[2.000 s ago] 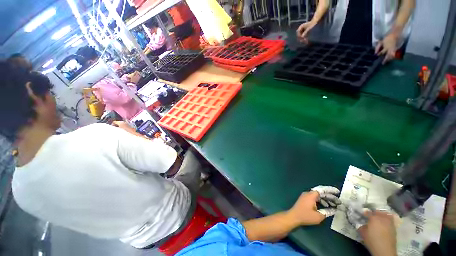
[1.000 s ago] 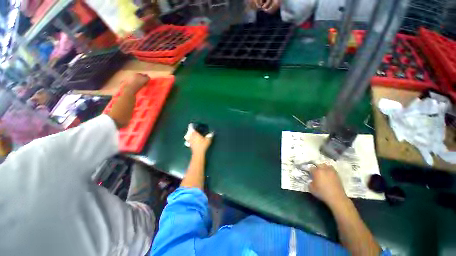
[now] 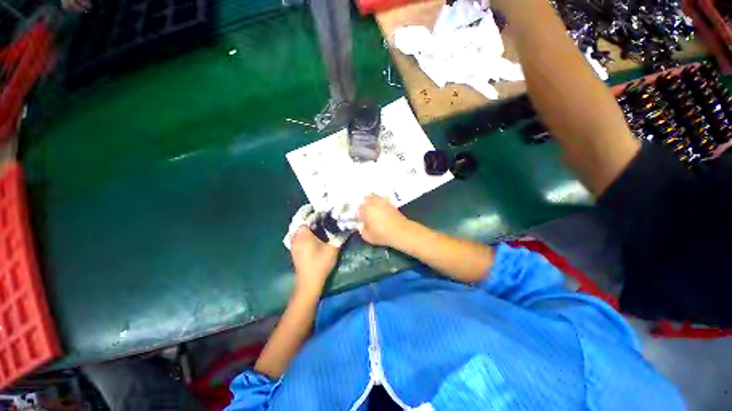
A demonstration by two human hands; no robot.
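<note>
My left hand [image 3: 311,241], with white coverings on its fingertips, holds a small black part [image 3: 325,226] at the near edge of the paper. My right hand [image 3: 377,218] holds a crumpled white cloth [image 3: 348,217] against or right beside the part. The white printed paper sheet [image 3: 321,172] lies on the green bench. Two black round parts [image 3: 436,162] [image 3: 465,165] sit at the paper's right edge. The fingers and cloth hide much of the held part.
A grey post [image 3: 331,56] rises behind the paper, with a grey squat container [image 3: 363,132] at its foot. White rags [image 3: 461,50] and a shiny parts heap [image 3: 626,28] lie right. Another person's arm [image 3: 562,96] reaches over the bench. A red tray [image 3: 20,273] is left.
The view has swung right. My left hand, earlier away over the bench at left, is back beside my right hand. Another person's arm has appeared at right.
</note>
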